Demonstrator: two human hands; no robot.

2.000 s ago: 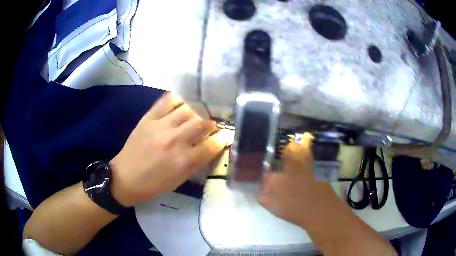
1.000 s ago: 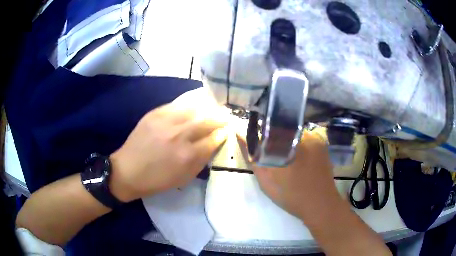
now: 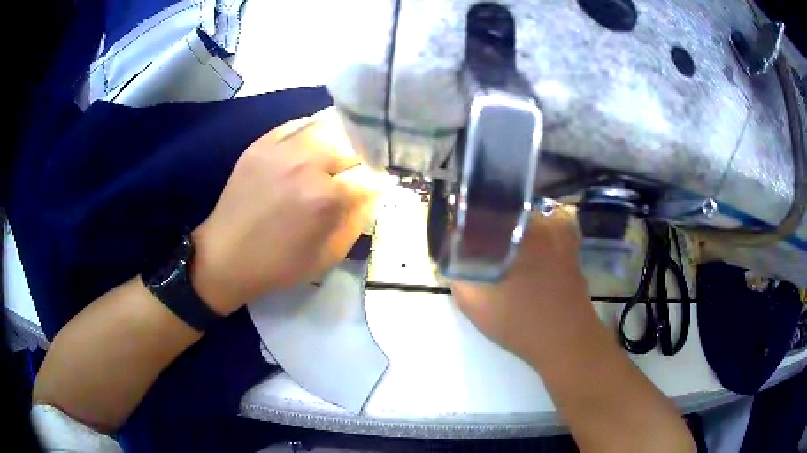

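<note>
Navy fabric (image 3: 159,168) drapes over the left of the table, with a white lining piece (image 3: 323,345) showing below my left hand. My left hand (image 3: 288,208) lies on the cloth beside the needle area, fingers bent together at the cloth's edge. The fingertips are washed out by the lamp, so their exact grip is unclear. My right hand (image 3: 526,301) is behind the silver bracket (image 3: 495,190) of the sewing machine (image 3: 619,124); its fingers are mostly hidden there. The presser foot area (image 3: 411,184) is small and over-lit.
Black-handled scissors (image 3: 657,301) lie right of my right hand. A dark rounded fabric piece (image 3: 748,332) lies at far right. White pieces with dark edging (image 3: 172,66) lie at upper left. The table's ruler-marked front edge (image 3: 425,429) curves along the bottom.
My left hand has shifted slightly up in the picture, its fingers more bent. The white piece below it shows more. The view has shifted slightly; my right hand stays behind the bracket.
</note>
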